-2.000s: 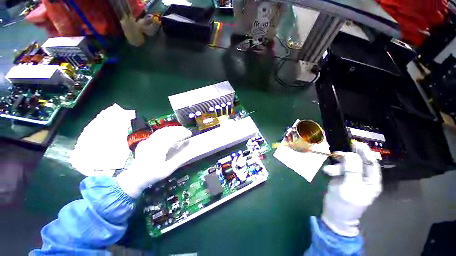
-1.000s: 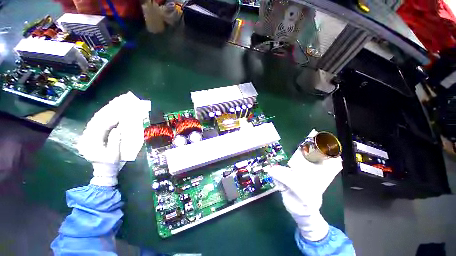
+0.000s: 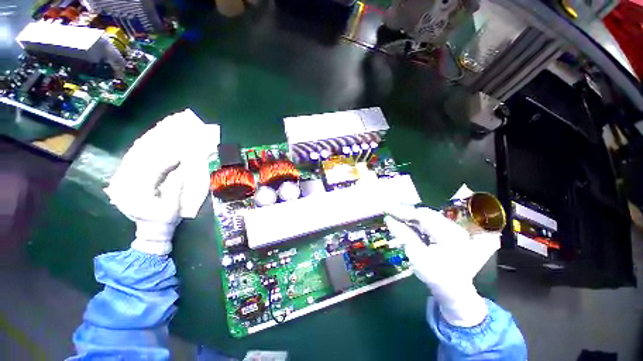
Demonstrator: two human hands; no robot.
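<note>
A green power board [image 3: 303, 275] lies in front of me. It carries a long flat heatsink [image 3: 317, 215], a finned heatsink [image 3: 335, 130] and two copper-coloured coils [image 3: 278, 171]. My left hand [image 3: 154, 208], in a white glove, is on white wipes [image 3: 166, 144] left of the board, fingers bent on them. My right hand [image 3: 451, 261], gloved, reaches over the board's right end, fingertips by the flat heatsink's right end. A small dark spot shows between its fingers; a brush cannot be made out. A brass-coloured cup [image 3: 486, 211] stands just beyond it, partly hidden.
Another board [image 3: 63, 81] lies at the upper left. A black tote [image 3: 571, 176] at the right holds a board with light heatsinks. A metal frame post [image 3: 522, 63] and a grey device with cables [image 3: 430, 21] are at the back. The mat [image 3: 233, 77] is green.
My left hand has left the board's coils and is on the wipes. My right hand has moved from right of the cup to the board's right end. The view has shifted.
</note>
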